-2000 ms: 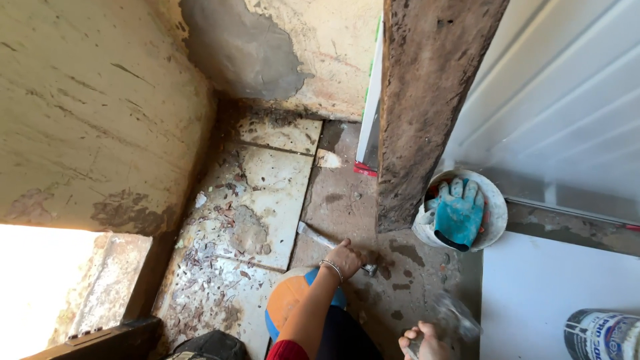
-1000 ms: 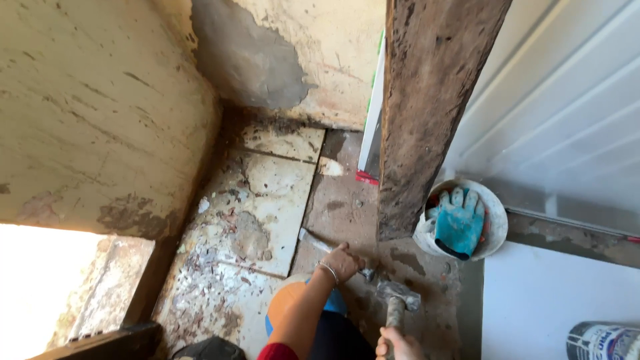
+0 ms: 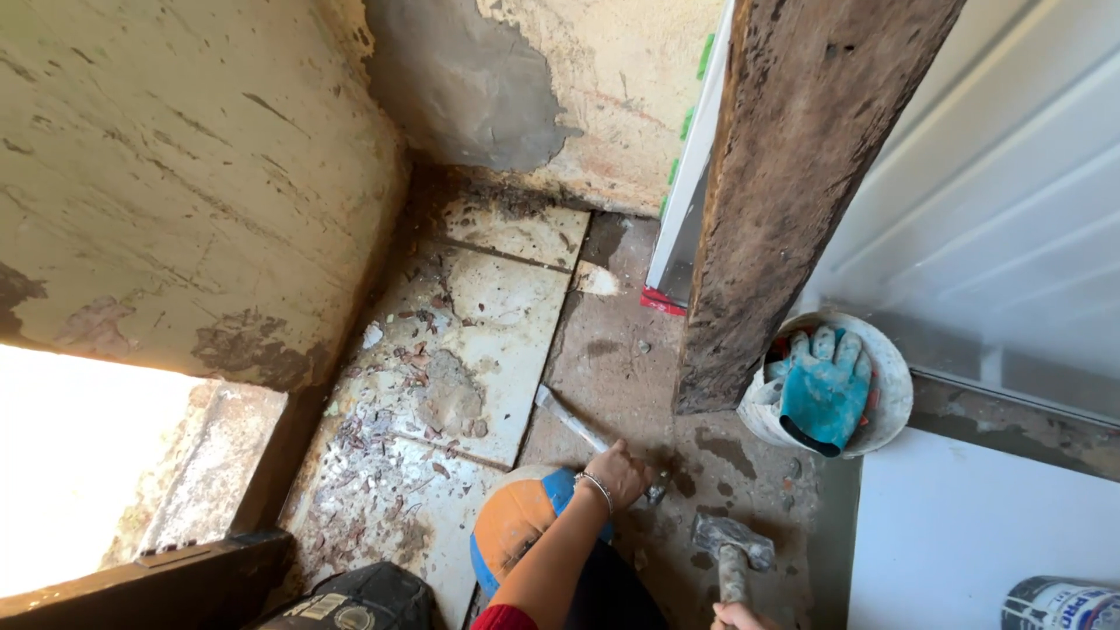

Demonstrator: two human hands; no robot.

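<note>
My left hand [image 3: 619, 475], with a bracelet at the wrist, grips a metal cold chisel [image 3: 573, 420]. The chisel lies low over the floor, its flat tip at or near the edge of a dirty white floor tile [image 3: 512, 350]; its struck end shows past my hand. My right hand [image 3: 742, 616], at the bottom edge, holds the handle of a club hammer [image 3: 733, 541]. The hammer's head is to the right of the chisel's struck end and apart from it. An orange and blue knee pad [image 3: 516, 525] is beside my left forearm.
A rough wooden post [image 3: 787, 201] stands ahead. Right of it, a bucket [image 3: 894, 385] holds blue work gloves [image 3: 827, 385]. A white panel [image 3: 971, 525] and a labelled can [image 3: 1059, 604] are at lower right. Debris covers the tiles near the plastered wall [image 3: 201, 175]; a shoe [image 3: 367, 599] shows below.
The hammer, blurred two seconds ago, is up near the chisel's struck end one second ago and has since moved down and right, away from it. My left hand keeps its hold on the chisel.
</note>
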